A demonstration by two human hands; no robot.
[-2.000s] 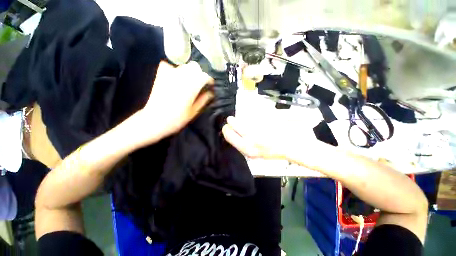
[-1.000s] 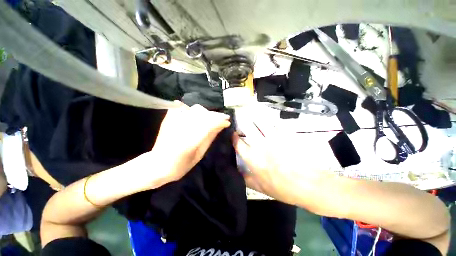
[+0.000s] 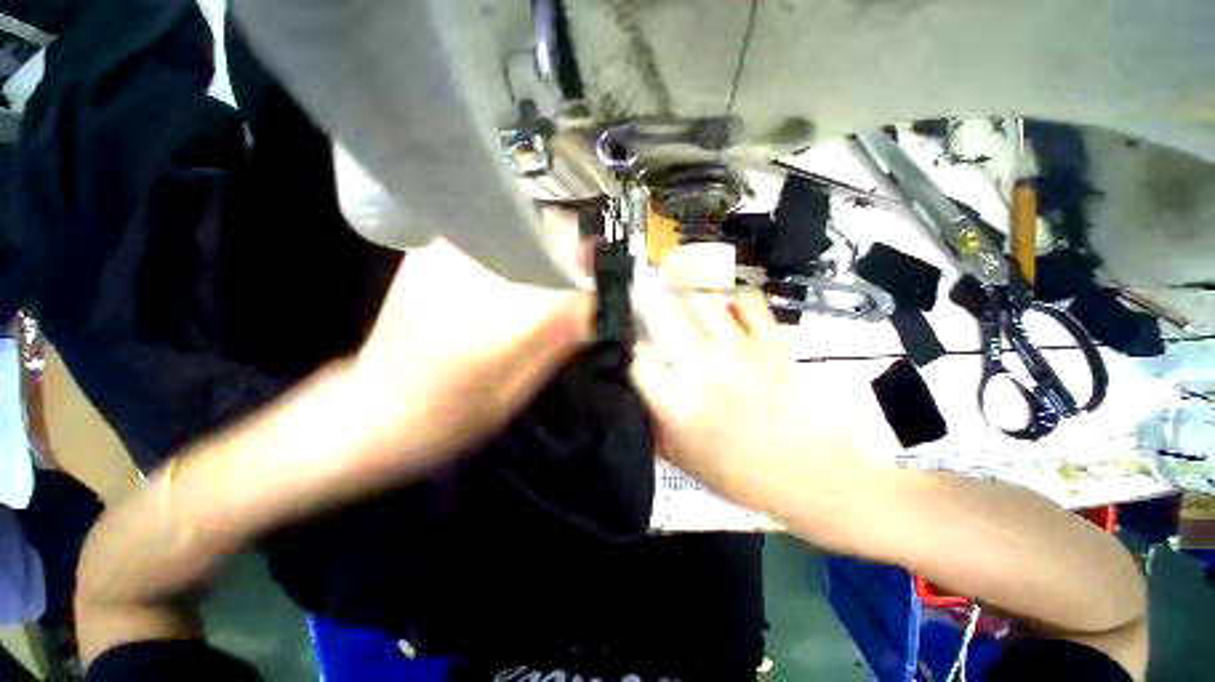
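Observation:
The black garment [image 3: 586,440] lies across the left of the table and hangs over the lap. A narrow black band of it [image 3: 613,296] runs up to the needle and presser foot [image 3: 613,213] under the pale sewing machine head [image 3: 933,53]. My left hand [image 3: 466,333] presses on the cloth just left of the band, blurred, its fingers partly behind the machine head. My right hand [image 3: 706,386] holds the garment's edge at the right of the band, fingers near the foot.
Grey snips [image 3: 853,299] lie right of my right hand. Black-handled shears [image 3: 1019,333], an orange-brown handle [image 3: 1023,233] and black fabric pieces [image 3: 909,402] lie further right. A red basket [image 3: 939,594] is below right, beside a blue bin [image 3: 866,600].
The view has shifted around the machine head. The black band now shows straight between my hands at the foot. My right hand has moved up along it, its fingers more spread.

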